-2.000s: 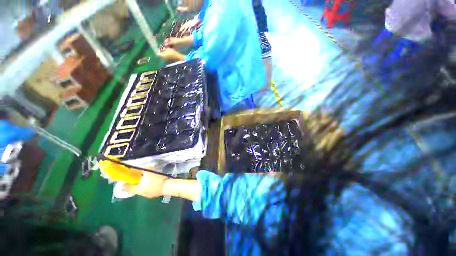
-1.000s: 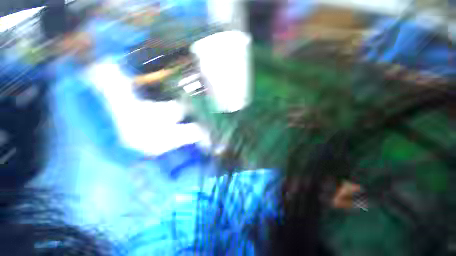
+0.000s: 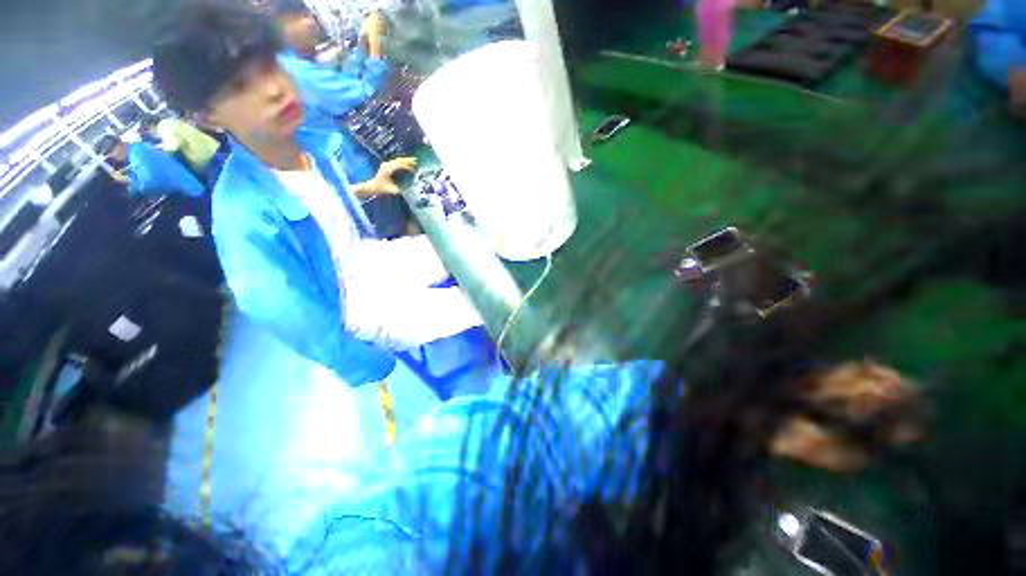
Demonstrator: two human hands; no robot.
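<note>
My left hand (image 3: 849,414) is a blurred shape at the right, beyond my blue sleeve (image 3: 585,416). Dark hair strands cover part of the forearm, and I cannot tell whether the hand holds anything. A handset unit (image 3: 838,540) lies below it on the green surface, near the bottom edge. A pair of small framed units (image 3: 720,248) lies above and to the left of the hand. My right hand cannot be made out in the picture.
A white lamp shade (image 3: 501,152) with a thin cable stands at upper centre. Another unit (image 3: 611,126) lies right of it. A person in a blue smock (image 3: 264,259) is at the left, others behind. A dark tray (image 3: 804,43) is at the back.
The view has swung away from the black parts tray and the hand with the yellow-orange driver, towards the lamp shade and neighbouring person. The heavy blur has lessened.
</note>
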